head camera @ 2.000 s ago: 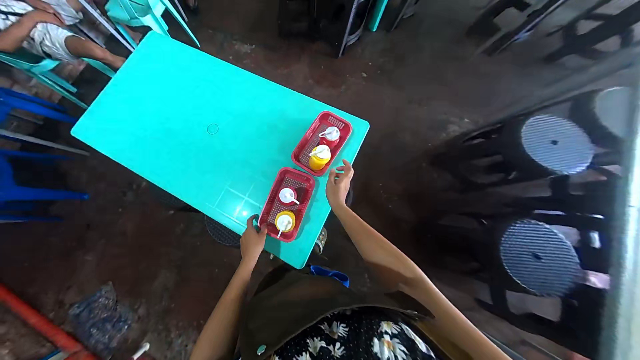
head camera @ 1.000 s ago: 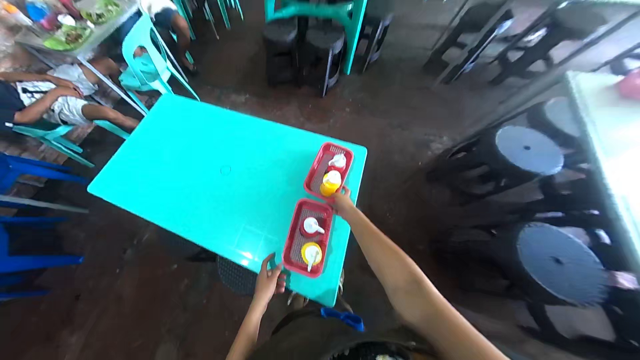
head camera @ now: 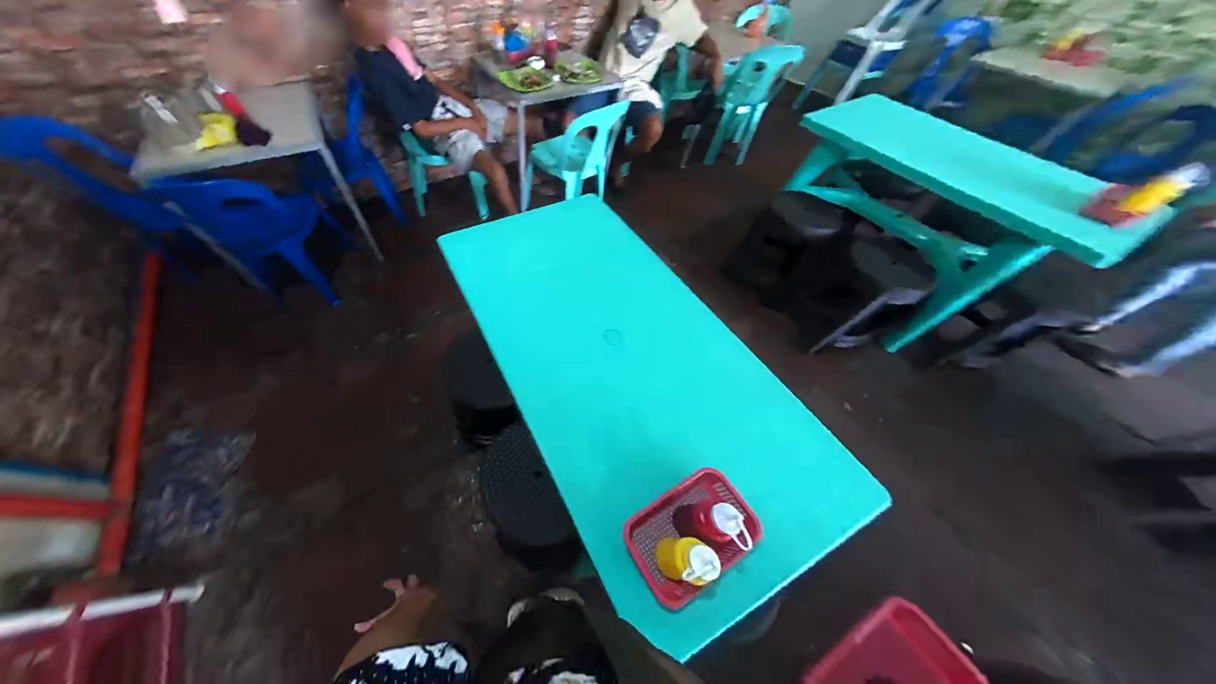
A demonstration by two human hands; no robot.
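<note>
A red plastic basket (head camera: 635, 551) sits near the close end of the turquoise table (head camera: 655, 399). In it are a red squeeze bottle (head camera: 696, 522) and a yellow squeeze bottle (head camera: 673, 558), both with white tops. My left hand (head camera: 394, 605) hangs low beside my body, left of the table, its fingers apart and nothing in it. Part of a second red plastic container (head camera: 898, 651) shows at the bottom edge, right of the table and off its top. My right hand is out of view, so its hold cannot be seen.
Black stools (head camera: 527, 494) stand along the table's left side. Another turquoise table (head camera: 959, 161) stands at the right with dark stools. Blue chairs (head camera: 252, 223) are at the left. Seated people (head camera: 456, 114) are near a far table with plates of food (head camera: 525, 79).
Both hands have left the table's near end, where two red baskets stood side by side; one remains on the table. My left hand has dropped to my side. The view has swung strongly.
</note>
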